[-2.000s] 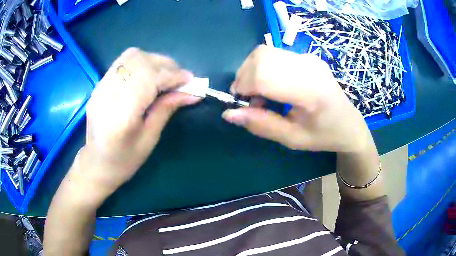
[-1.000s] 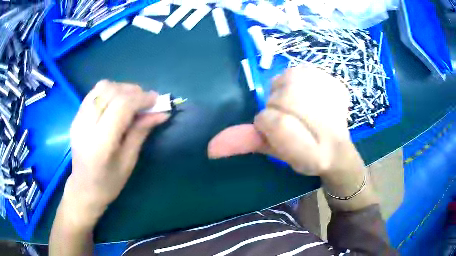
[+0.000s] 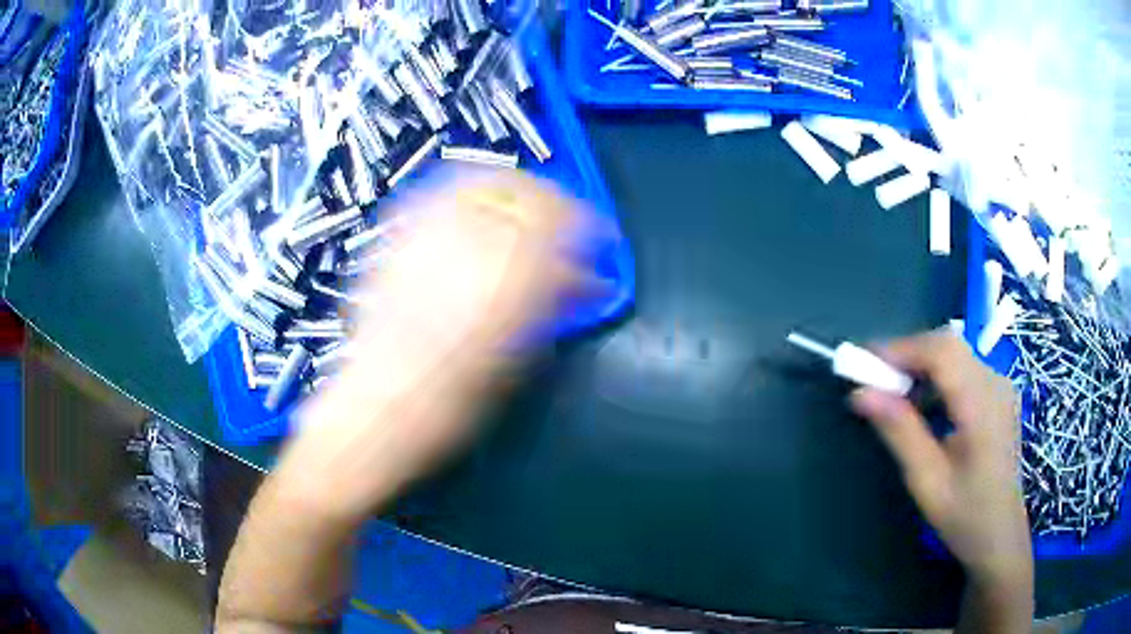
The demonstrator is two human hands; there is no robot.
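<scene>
My right hand (image 3: 961, 434) is over the bench at the right. Its thumb and fingers pinch a white plastic sleeve (image 3: 873, 369), with a thin silver rod (image 3: 812, 344) sticking out of it toward the upper left. My left hand (image 3: 459, 266) is blurred over the left-hand blue parts tray (image 3: 604, 279), which holds many short silver metal tubes (image 3: 301, 227). Its fingers cannot be made out, so whether it holds anything cannot be told.
The far blue tray (image 3: 577, 93) holds silver pieces. Loose white sleeves (image 3: 809, 151) lie below a bright plastic bag (image 3: 1029, 93). The rod tray (image 3: 1079, 542) stands at the right. A clear bag (image 3: 149, 136) covers part of the left tray. Bagged silver pieces (image 3: 168, 489) lie below the bench edge.
The view has swung left. The white sleeve with its rod has passed from my left hand to my right hand. My left hand has moved to the tube tray.
</scene>
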